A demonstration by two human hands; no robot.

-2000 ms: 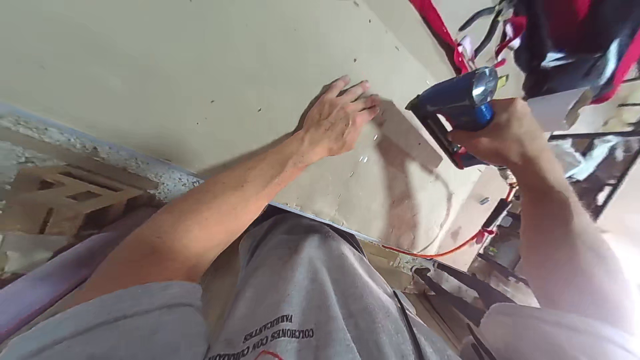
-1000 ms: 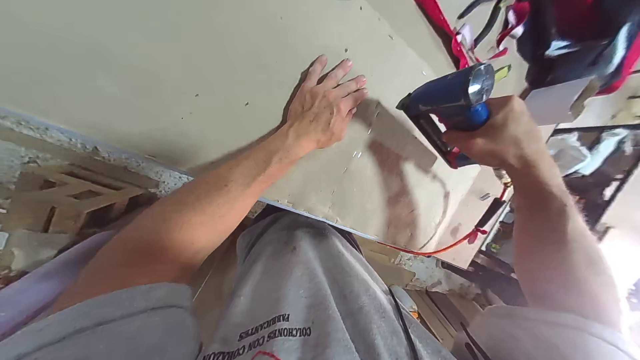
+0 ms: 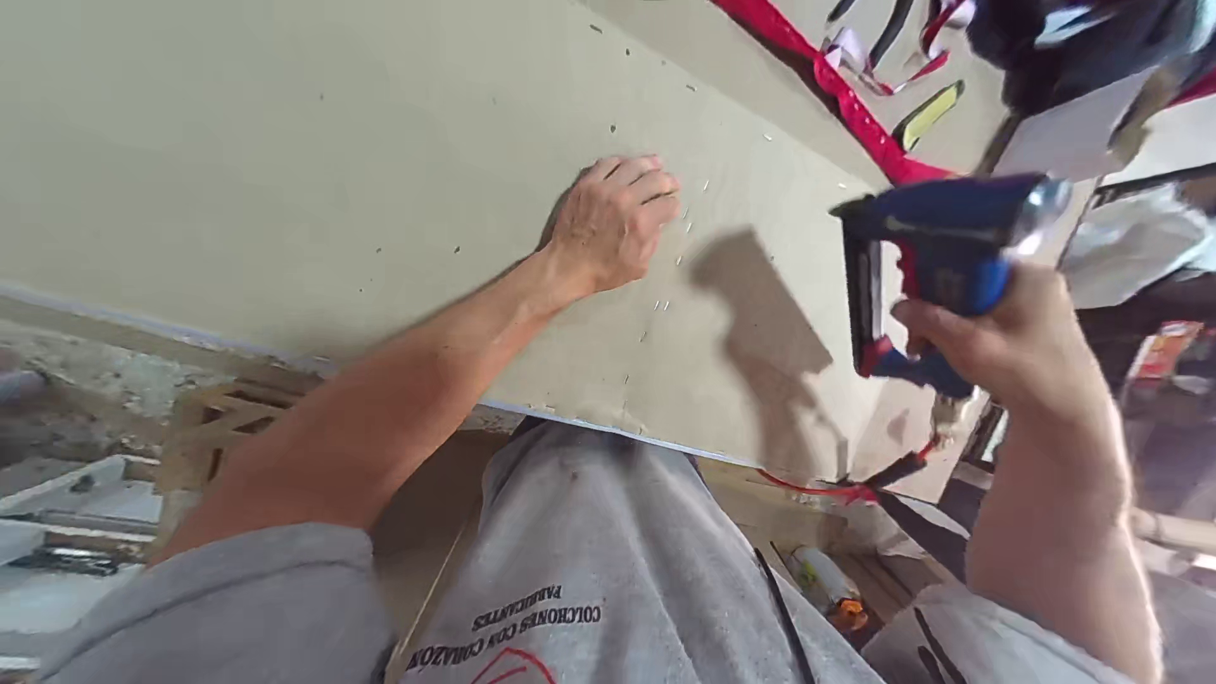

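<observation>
A pneumatic staple gun [image 3: 950, 237], blue with a black magazine, is gripped in my right hand [image 3: 1007, 332], raised over the right part of a pale board-topped work surface [image 3: 285, 171]. Its shadow falls on the board to its left. My left hand [image 3: 613, 223] rests on the board with its fingers bent and nothing seen in it; whether anything lies under the palm is hidden. Several loose or driven staples [image 3: 662, 305] lie just right of my left hand. A red air hose [image 3: 807, 487] runs from the gun's handle along the near edge.
At the upper right are a red fabric strip [image 3: 860, 109], a yellow-green cutter [image 3: 929, 116], black-handled tools [image 3: 891, 33] and a dark fabric heap [image 3: 1064, 57]. Below the near edge stand wooden pieces [image 3: 228, 418] on the left and a bottle with an orange tip [image 3: 826, 579] on the right.
My left hand's fingers, spread out earlier, are now bent in. The staple gun stays in my right hand and is held more upright.
</observation>
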